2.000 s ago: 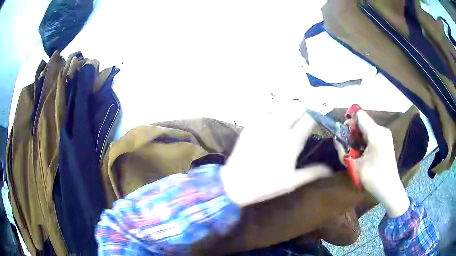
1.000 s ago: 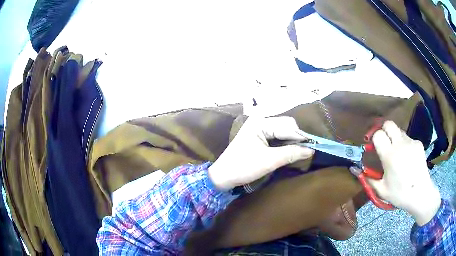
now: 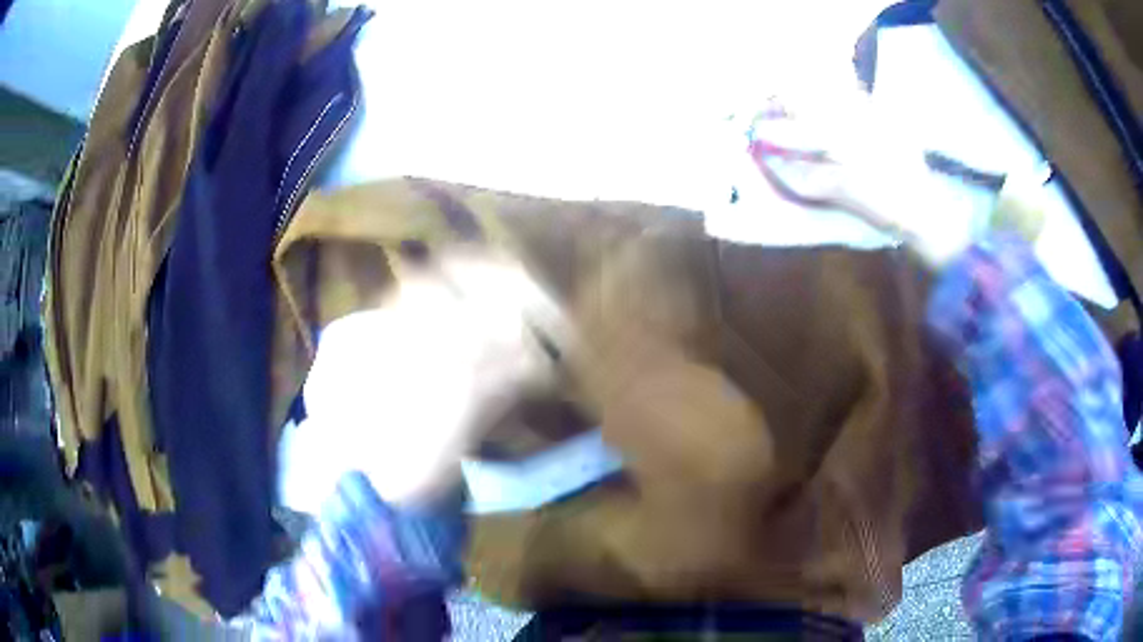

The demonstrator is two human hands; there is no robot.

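Note:
The brown garment (image 3: 802, 326) lies across the near table edge and hangs over it, blurred at its middle. My left hand (image 3: 464, 364) is blurred and pale, closed on the garment left of centre; its fingertips are not clear. My right hand (image 3: 877, 194) is stretched over the white table beyond the garment, washed out by glare. The red handles of the scissors (image 3: 787, 176) show at its fingers; the blades cannot be made out.
A stack of long brown and dark garments (image 3: 213, 289) lies at the left. More brown cloth with dark bands (image 3: 1015, 75) lies at the upper right, beside a narrow dark strip (image 3: 965, 169). Speckled floor (image 3: 946, 589) shows below the garment.
My right hand has moved up and left with the scissors, away from the cloth. My left hand has moved left. The garment has shifted and spread, and the view has turned.

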